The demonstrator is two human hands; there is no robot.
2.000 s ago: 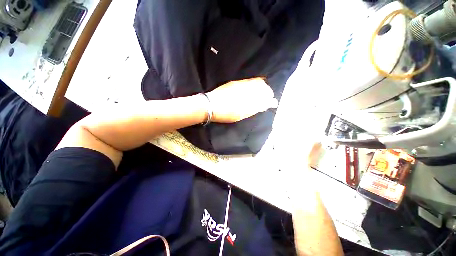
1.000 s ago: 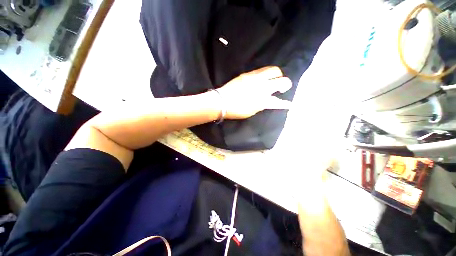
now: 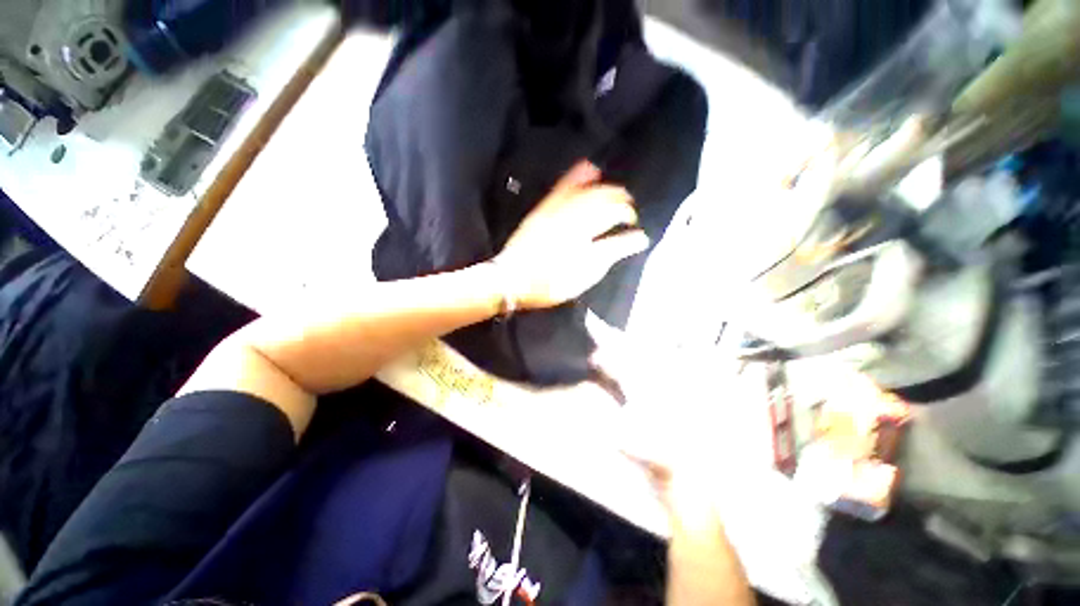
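The dark garment (image 3: 456,142) lies in a large heap on the white machine table, with a small white label (image 3: 513,185) on it. My left hand (image 3: 574,243) lies on the garment, thumb and fingers apart, fingertips blurred. My right hand (image 3: 628,367) is mostly washed out by glare. Its fingers are at the garment's lower right edge; whether they grip it cannot be told. The sewing machine (image 3: 829,296) is blurred on the right, and its needle area is lost in glare.
A red tool (image 3: 782,429) and a blurred orange-and-white box (image 3: 855,438) lie right of my right hand. A brown wooden edge (image 3: 243,160) and part of another machine (image 3: 89,53) are at the upper left. A yellowish measuring strip (image 3: 456,376) runs along the table's front.
The camera view has shifted, and the right side is now blurred. My right hand has moved left to the garment's edge. My left hand remains on the cloth, which has changed shape at its right side.
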